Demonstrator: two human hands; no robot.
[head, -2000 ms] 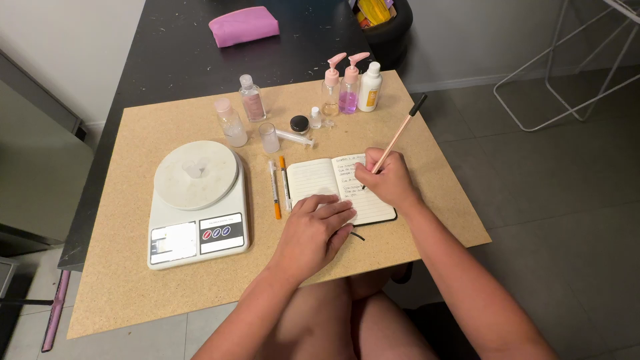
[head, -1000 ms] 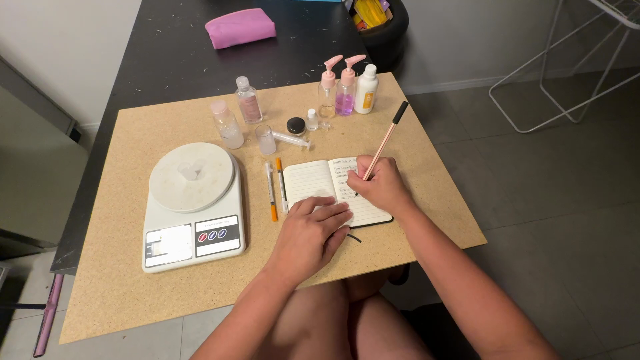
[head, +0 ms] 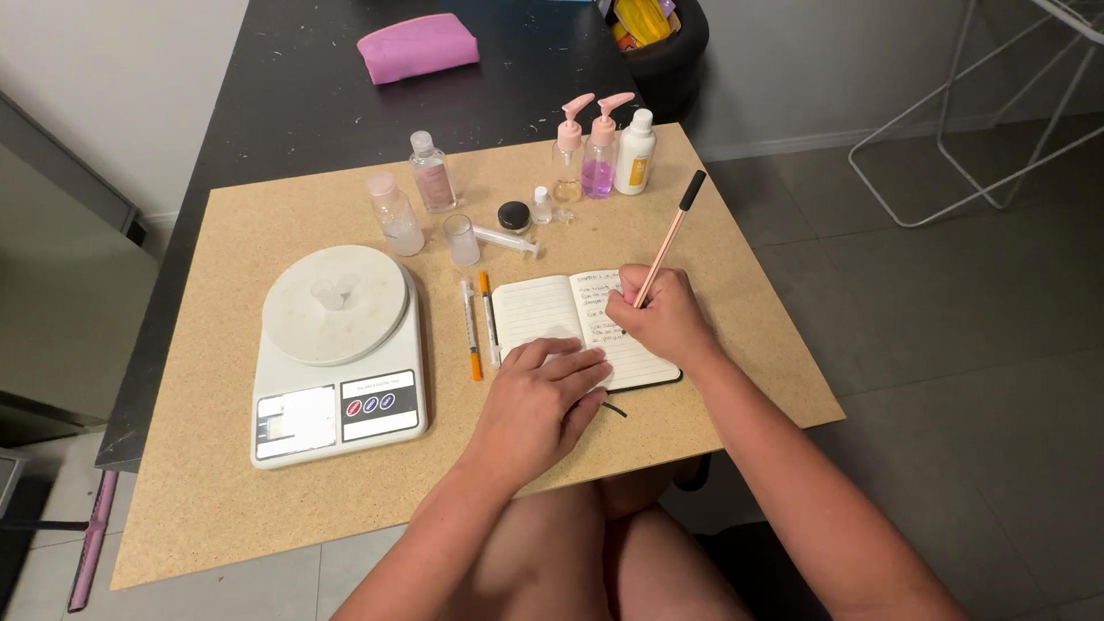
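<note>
An open lined notebook lies on the particle board, its right page bearing handwriting. My right hand grips a pink pen with a black end, its tip down at the right page. Flat across the notebook's lower part rests my left hand, fingers apart, holding nothing. Two thin syringes with orange caps lie just left of the notebook. Further left stands a white digital kitchen scale, with a small clear heart-shaped piece on its round plate.
Behind the notebook are a larger syringe, a translucent cup, a black-lidded jar, a small vial, pump bottles, a white bottle and two clear bottles. A pink pouch lies on the black table.
My right hand has stayed at the right page with the pen, which has shifted slightly. My left hand remains on the notebook.
</note>
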